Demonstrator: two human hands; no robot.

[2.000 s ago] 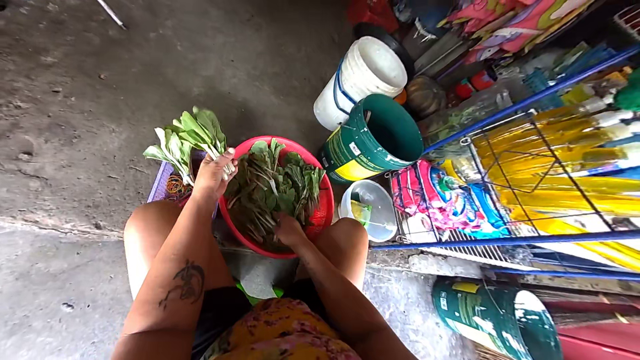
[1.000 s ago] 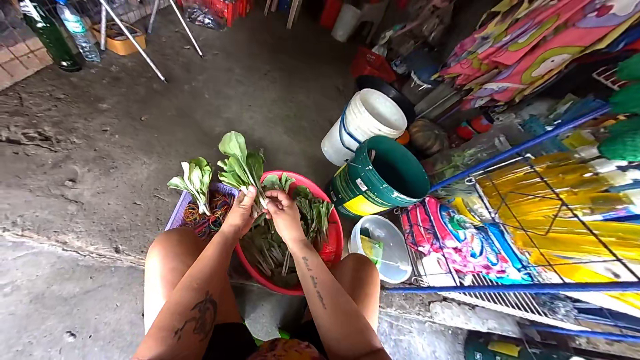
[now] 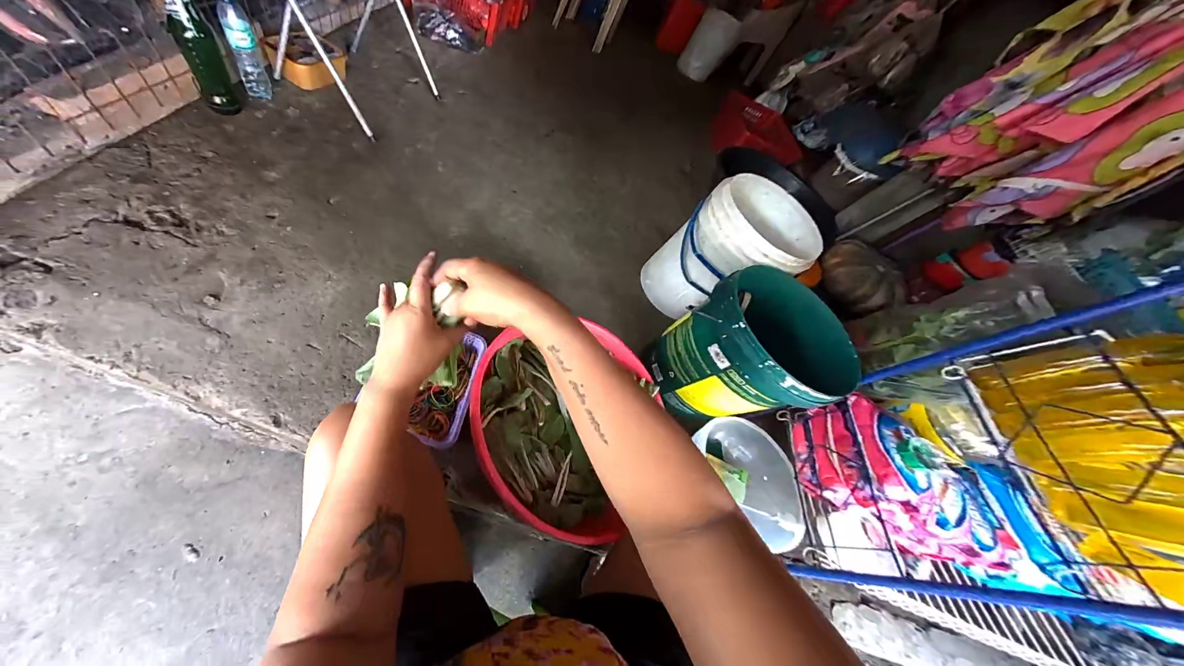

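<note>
My left hand (image 3: pixel 412 324) and my right hand (image 3: pixel 481 291) are close together above the purple basket, around a small bunch of leafy greens (image 3: pixel 448 302) whose pale stems show between them. Some leaves hang below, left of and behind my left hand. Colored rubber bands (image 3: pixel 435 412) lie in the purple plastic basket (image 3: pixel 460 418) beside my knee. To its right a red basin (image 3: pixel 483 444) holds many loose leafy greens (image 3: pixel 536 425) with their stems, partly hidden by my right forearm.
A green bucket (image 3: pixel 712 356), a white bucket (image 3: pixel 673 273) and a translucent tub (image 3: pixel 772 476) stand right of the basin. A wire rack (image 3: pixel 980 592) with packets and bottles of yellow liquid borders the right. A green bottle (image 3: pixel 205 60) and thin metal legs (image 3: pixel 335 74) are at upper left.
Both hands have moved left from over the basin's edge with the greens, toward the basket. Two seconds ago my right hand was among the greens in the basin.
</note>
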